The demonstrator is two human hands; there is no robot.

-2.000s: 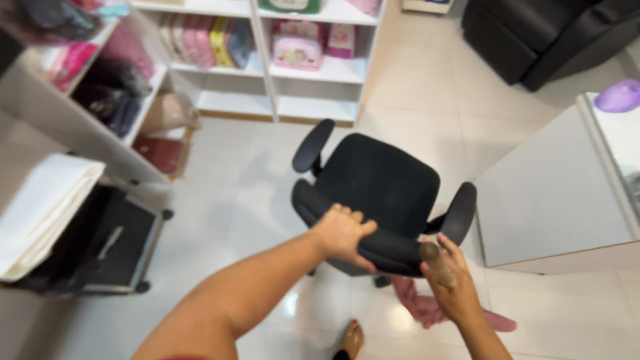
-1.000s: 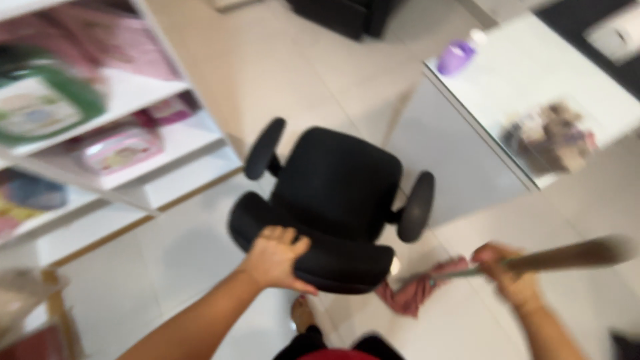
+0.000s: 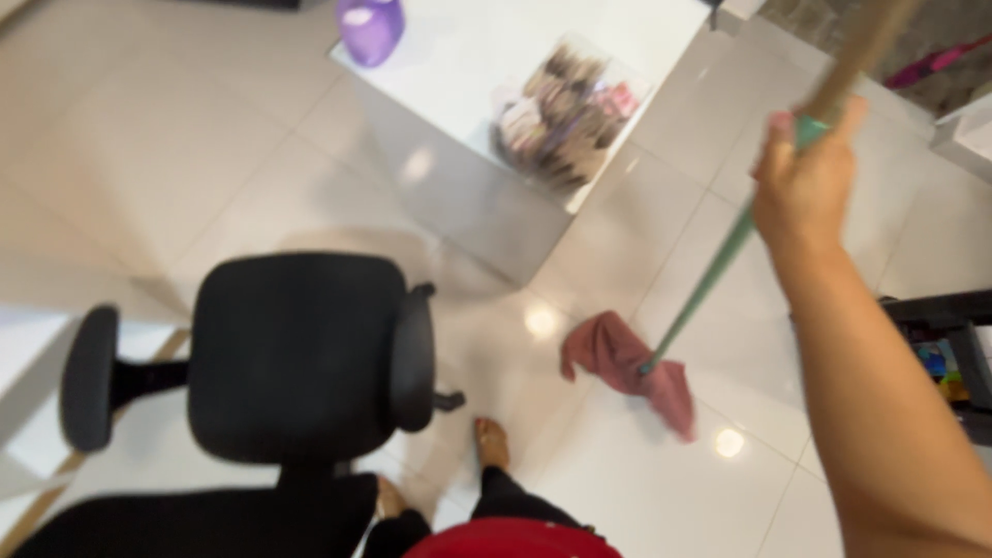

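My right hand (image 3: 810, 178), at the upper right, is closed around a long mop handle (image 3: 717, 267) with a wooden-coloured upper part and a green lower part. The handle slants down to a dusty-red cloth (image 3: 620, 356) draped at its foot on the tiled floor. A black office chair (image 3: 298, 356) with armrests stands on the left, its backrest toward the bottom of the view. My left hand is out of view. The frame is somewhat blurred.
A white counter (image 3: 457, 85) with a glass-like top bears a purple container (image 3: 370, 29) and a clear box of hair accessories or similar small items (image 3: 570, 116). White shelving edges the left. A black rack (image 3: 949, 310) stands at the right. My feet (image 3: 492, 443) are beside the chair.
The view has swung to the right. My left hand, on the chair's backrest in both earlier frames, has gone out of view. My right hand still holds the handle, now away from the chair.
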